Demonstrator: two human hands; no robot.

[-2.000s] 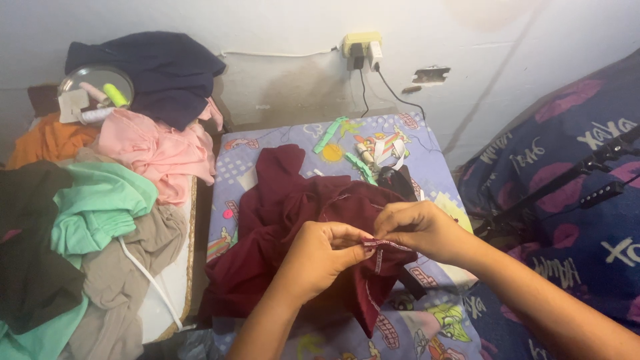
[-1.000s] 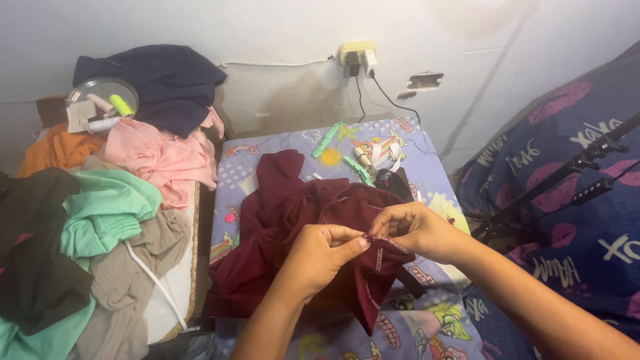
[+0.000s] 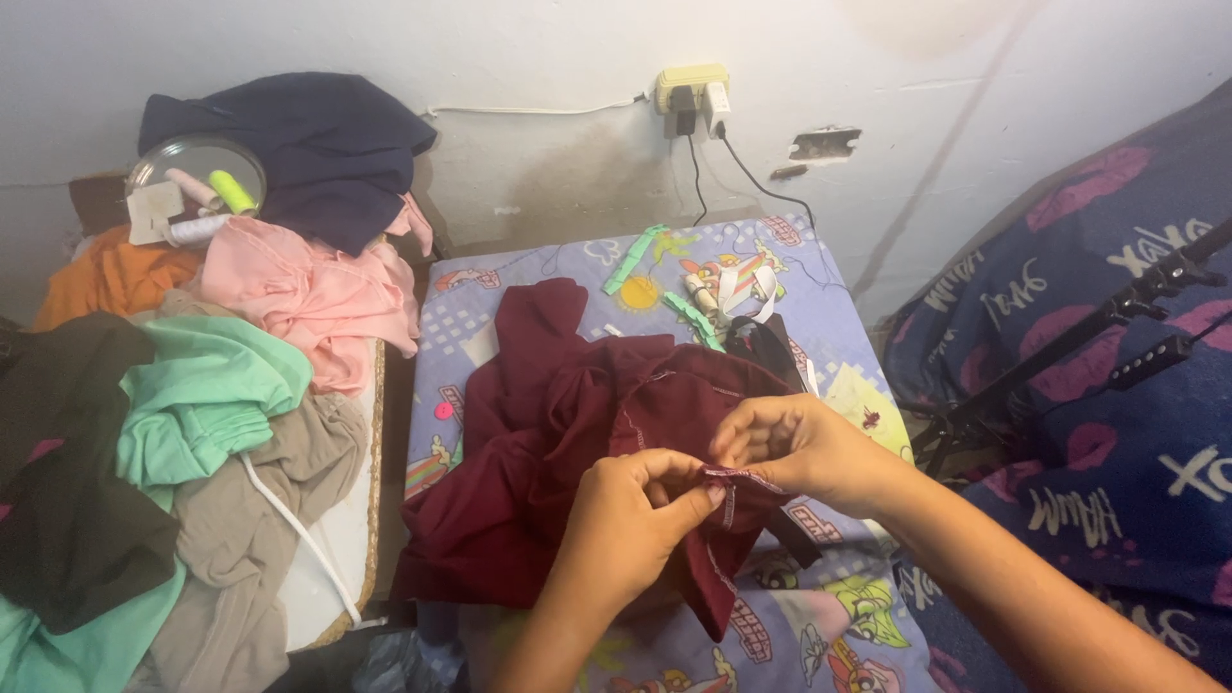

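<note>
A maroon fabric garment point(image 3: 539, 462) with pale overlocked seams lies bunched on a surface covered by a lilac cartoon-print cloth point(image 3: 568, 262). My left hand point(image 3: 640, 515) pinches a seamed edge of it between thumb and index finger. Right beside it, my right hand point(image 3: 794, 452) is at the same edge, its thumb against the fabric and its other fingers curled and raised. Whether a needle is between the fingers cannot be seen. Behind the garment lie mint-green strips point(image 3: 632, 260), white ribbon point(image 3: 763, 294) and black material point(image 3: 765, 346).
At the left, a white board point(image 3: 332, 568) bears piled clothes, among them a pink garment point(image 3: 308, 289) and a mint one point(image 3: 212, 385). Thread spools point(image 3: 231, 192) sit by a round clear dish. Plugs fill a wall socket point(image 3: 691, 82). A black stand point(image 3: 1049, 346) crosses a blue printed cover at right.
My right hand's fingers have lifted and spread slightly from the pinched edge. My left hand keeps its pinch in nearly the same place.
</note>
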